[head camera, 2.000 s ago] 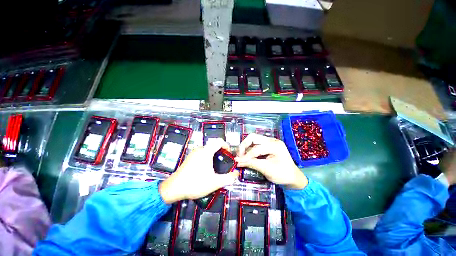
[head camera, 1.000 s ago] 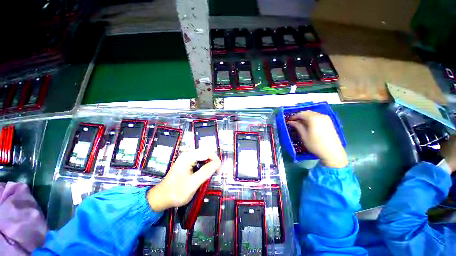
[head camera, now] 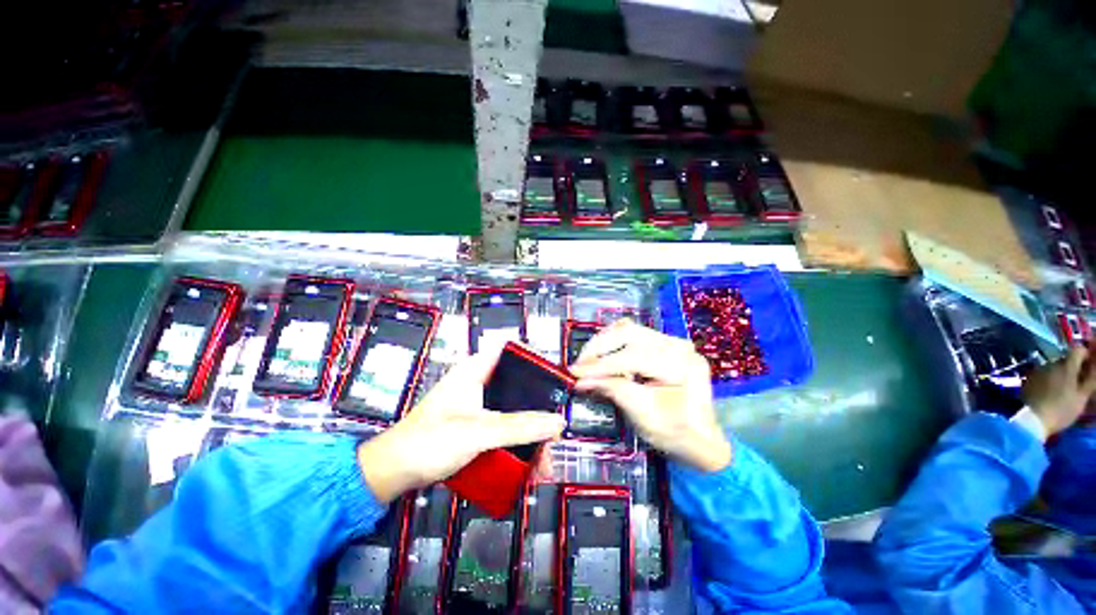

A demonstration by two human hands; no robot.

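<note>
My left hand [head camera: 451,427] holds a black and red phone housing [head camera: 526,390] tilted over the clear blister tray [head camera: 102,463]. A red face shows below the palm. My right hand [head camera: 655,384] has its thumb and forefinger pinched at the housing's upper right edge; whatever is between the fingertips is too small to tell. More phone housings [head camera: 305,336] lie in rows in the tray, black with red rims and pale label areas. The blue parts bin [head camera: 787,342] with a heap of small red parts [head camera: 725,333] stands right of the tray.
A scuffed metal post [head camera: 502,120] rises behind the tray, with more housings [head camera: 663,189] in trays behind it. Brown cardboard [head camera: 889,180] is at upper right. A neighbour's blue sleeve [head camera: 962,511] and hand are at right, a pink sleeve [head camera: 34,517] at left.
My right hand has come out of the blue bin, back to the housing in my left hand. My left hand has raised and turned the housing so its black face shows.
</note>
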